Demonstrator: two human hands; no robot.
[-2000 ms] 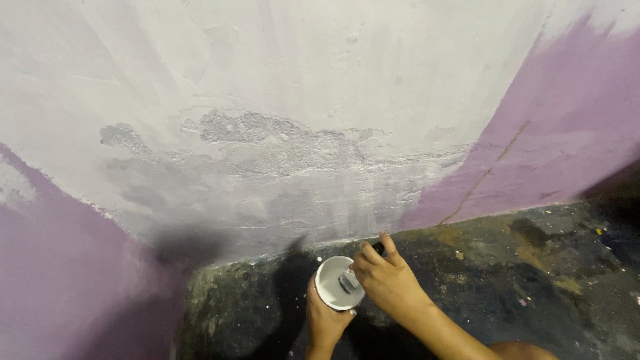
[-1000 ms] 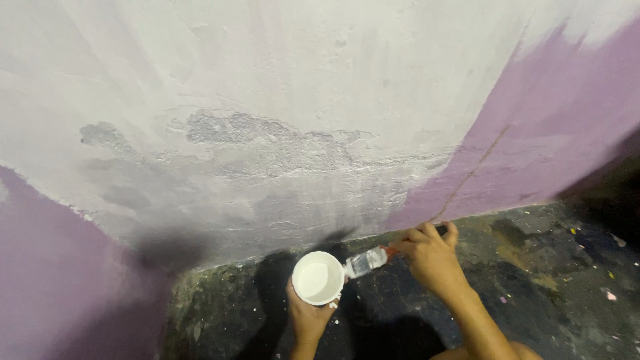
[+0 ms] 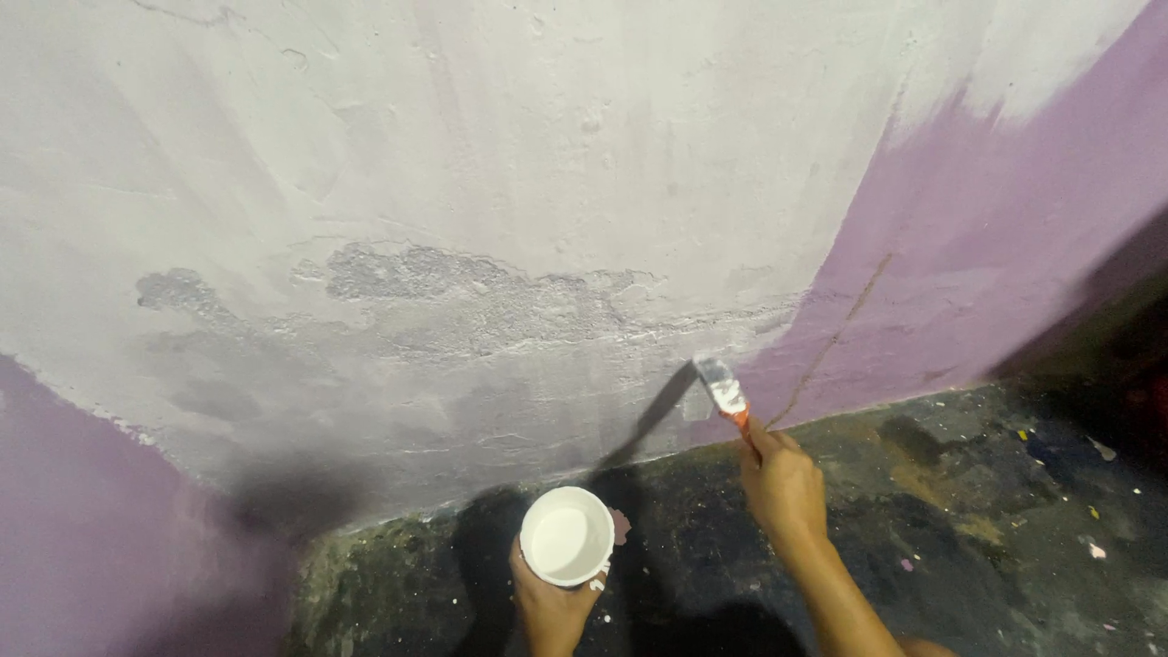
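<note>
My left hand (image 3: 550,598) grips a white cup of white paint (image 3: 567,537) above the floor, with paint smears on its fingers. My right hand (image 3: 787,484) holds a paintbrush (image 3: 725,391) by its orange-red handle. White paint coats the brush's ferrule, and its bristle end is at the lower wall, beside the border of white and purple. The painted wall (image 3: 584,164) is mostly white, with a rough, peeling grey patch (image 3: 411,272) left of the brush. Fresh-looking white paint shows just below the bristles.
Purple wall areas (image 3: 949,246) lie at both sides, and a brown line (image 3: 839,333) runs down the right one. The dark floor (image 3: 912,511) meets the wall's bottom edge and bears paint specks and stains. Shadows fall on the wall and floor.
The brush was at the cup in the earlier frames; my right hand has moved it up and right to the wall. My left hand still holds the cup.
</note>
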